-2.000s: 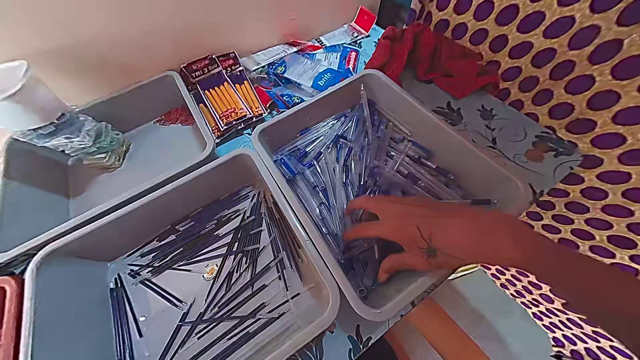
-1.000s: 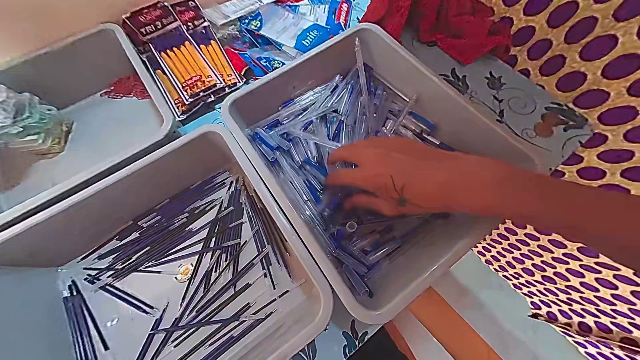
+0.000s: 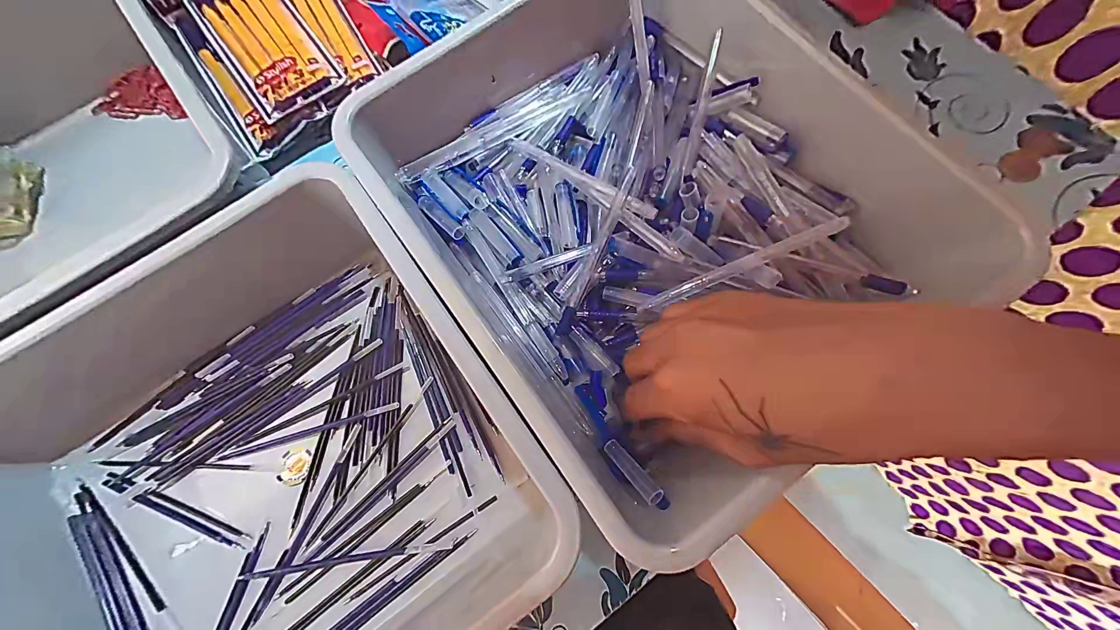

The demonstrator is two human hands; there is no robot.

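My right hand reaches in from the right, back of the hand up, its fingers down among clear plastic pen barrels and blue caps in a grey plastic tub. The fingertips are hidden, so any hold on a pen part cannot be told. A capped piece lies just below the fingers. In the adjoining grey tub at lower left, many dark pen refills lie scattered at crossing angles. My left hand is not seen.
Another grey tub at upper left holds small red pieces and a clear plastic bag. Packs of yellow pens lie behind the tubs. A floral tablecloth and purple-dotted cloth are at the right.
My right hand has moved toward the near end of the pen-barrel tub and stays down among the pieces. The view has moved closer to the tubs.
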